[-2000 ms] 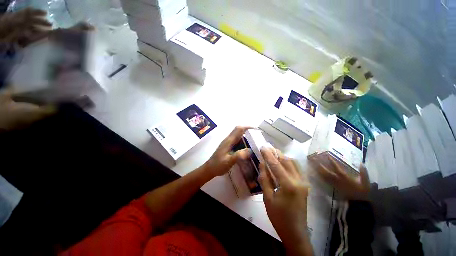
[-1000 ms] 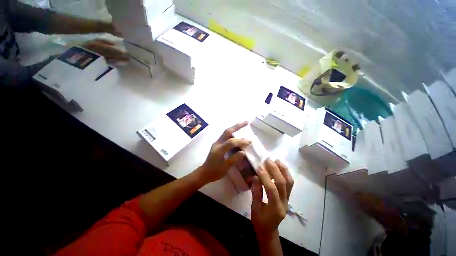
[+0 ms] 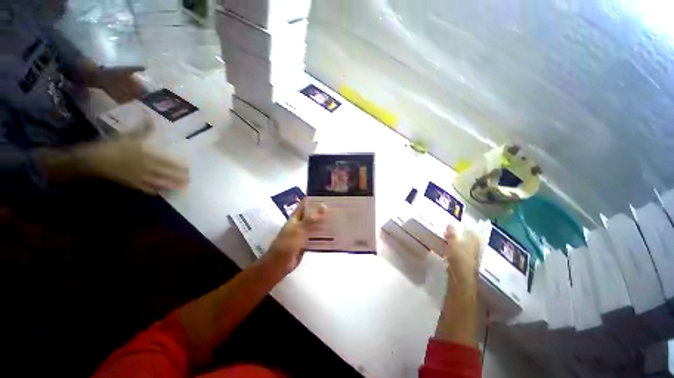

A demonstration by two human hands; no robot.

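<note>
A white retail box (image 3: 341, 203) with a dark picture panel is held up above the table, its printed face towards me. My left hand (image 3: 301, 230) grips it at its left edge. My right hand (image 3: 462, 247) reaches out to another white box (image 3: 437, 210) on the table, fingers at its near right corner; whether they grip it is unclear. One more box (image 3: 255, 227) lies at the left, partly hidden by my left hand and the held box. A further box (image 3: 504, 267) lies just right of my right hand.
A tall box stack (image 3: 251, 63) stands at the back left. A neighbouring person's hands (image 3: 137, 164) are near a box (image 3: 159, 114) at far left. Leaning box rows (image 3: 606, 269), a cream bag (image 3: 502, 176) and a teal basket or bag (image 3: 550, 221) are at right.
The held box has been lifted and turned face towards me. My right hand has left it and moved right to another box. The neighbour's hands have shifted.
</note>
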